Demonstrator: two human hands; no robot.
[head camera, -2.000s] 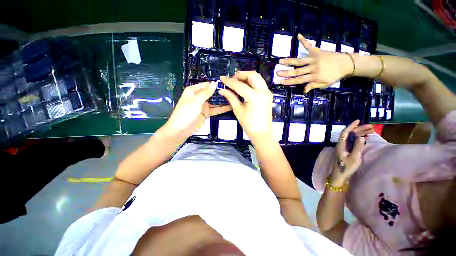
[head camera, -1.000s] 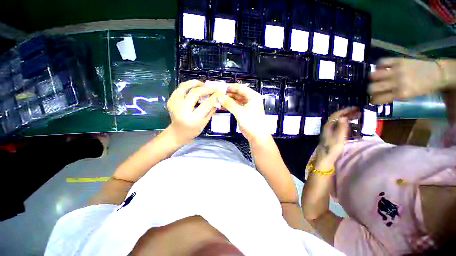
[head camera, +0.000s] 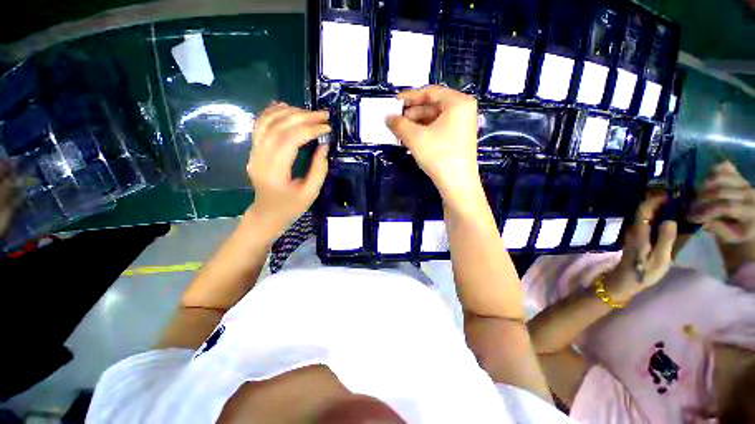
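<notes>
My right hand (head camera: 439, 132) pinches the right side of a white square backing piece (head camera: 377, 118), which lies at a slot in the middle row of the black housing tray (head camera: 513, 178). My left hand (head camera: 286, 153) is at the tray's left edge, fingers curled; a dark thing shows between its thumb and fingers, too unclear to name. Other tray slots hold dark phone front housings, many with a white square (head camera: 345, 51) at one end.
Clear shiny packs with dark pieces (head camera: 74, 166) lie on the green surface at left. A white paper scrap (head camera: 193, 59) and clear sheet (head camera: 217, 124) lie nearer the tray. A co-worker in pink (head camera: 654, 331) is at right, hands close to the tray's right end.
My hands have moved apart; my right hand is now at the white piece in the middle row, my left at the tray's edge. The co-worker's hands have come together at the right.
</notes>
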